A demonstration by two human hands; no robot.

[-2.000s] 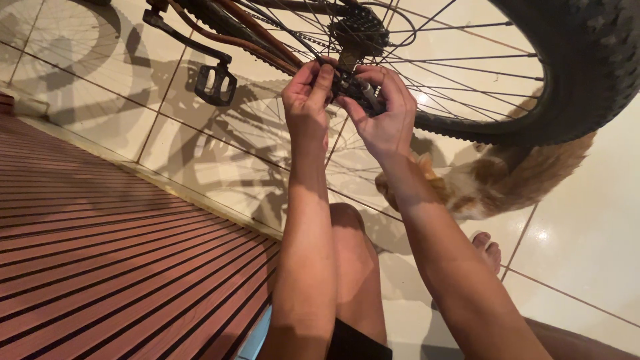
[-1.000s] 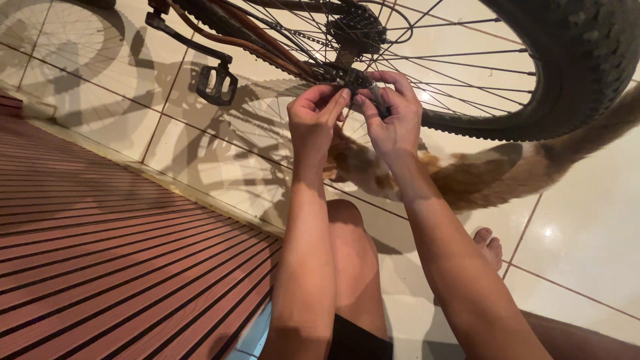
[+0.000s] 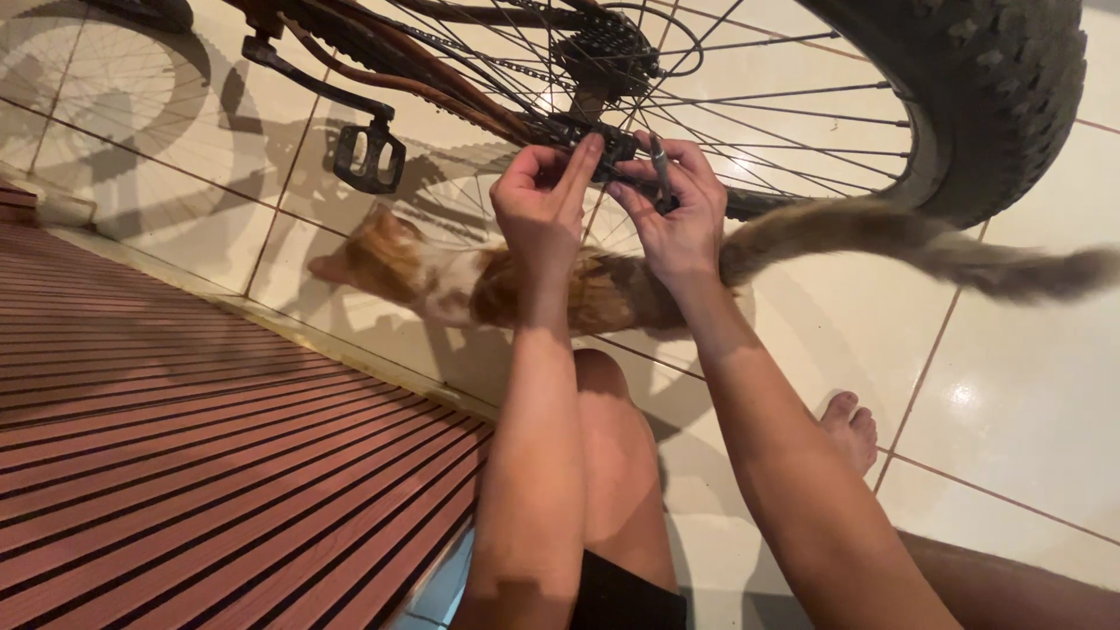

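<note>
Both my hands are at the rear derailleur (image 3: 604, 140) of a bicycle, just below the rear cassette (image 3: 604, 57). My left hand (image 3: 547, 197) touches the derailleur's left side with its fingertips; whether it pinches a part there cannot be told. In my right hand (image 3: 678, 201) lies a slim tool with a metal shaft (image 3: 658, 162), perhaps a screwdriver, while its fingertips rest at the derailleur's right side. The knobby rear tire (image 3: 989, 105) curves round on the right. The chain runs up to the left from the cassette.
An orange, white and dark cat (image 3: 437, 276) stands on the tiled floor (image 3: 1032, 394) beneath my forearms, its tail stretching right under the tire. A bicycle pedal (image 3: 369, 157) hangs at upper left. A slatted reddish surface (image 3: 219, 437) fills the lower left. My bare foot (image 3: 849, 429) is at right.
The cat has walked leftward below my hands; its head was near my right wrist at first and is now left of my left forearm. My hands have stayed at the derailleur with small finger shifts.
</note>
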